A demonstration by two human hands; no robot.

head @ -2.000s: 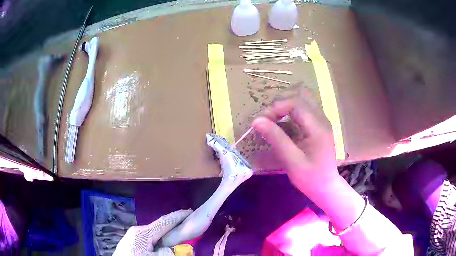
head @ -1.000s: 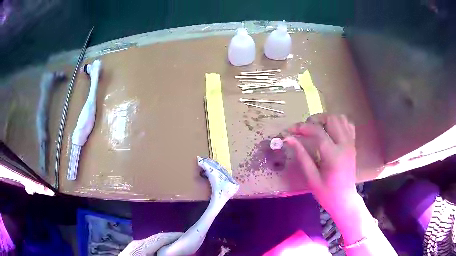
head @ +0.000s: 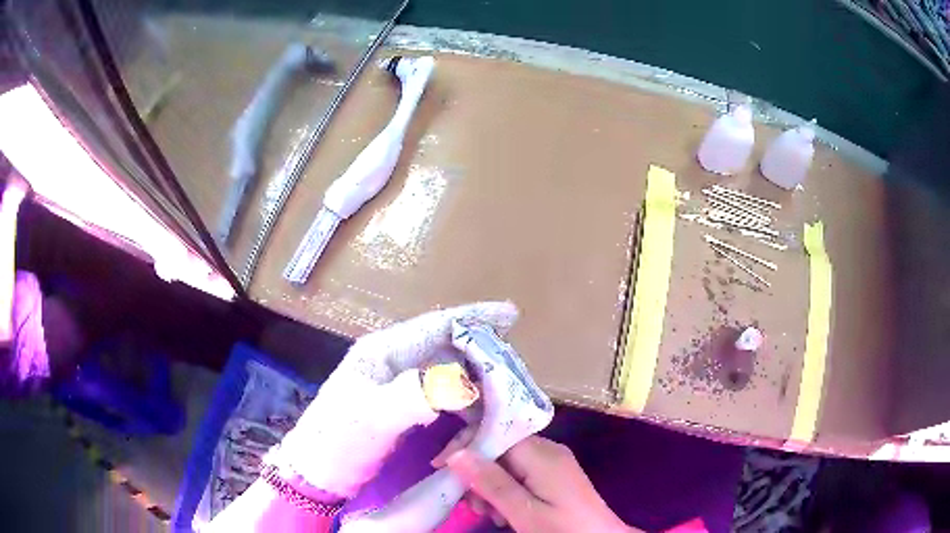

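Note:
A white-grey moulded limb part (head: pixel 513 401) is held just off the front edge of the bench, its wider dark-marked end up. My left hand (head: pixel 391 380), in a white knit glove with a yellow thumb wrap, holds it near that upper end. My right hand (head: pixel 531 484), bare, has its fingers on the narrow middle from the right; no swab shows in it. The part's lower end is cut off by the bottom edge. Another limb part (head: pixel 370 172) lies on the bench at left, ribbed end towards me.
Cotton swabs (head: pixel 742 217) lie between two yellow tape strips (head: pixel 651 292). A small pale pot (head: pixel 749 338) stands on a dark stain. Two white squeeze bottles (head: pixel 726 141) stand at the far edge. A thin rod (head: pixel 313 151) and clear screen are at left. A blue crate (head: pixel 198 468) is below.
The view has turned left. My right hand has left the pot area and now touches the limb part. My left hand has come up to the part's wider end.

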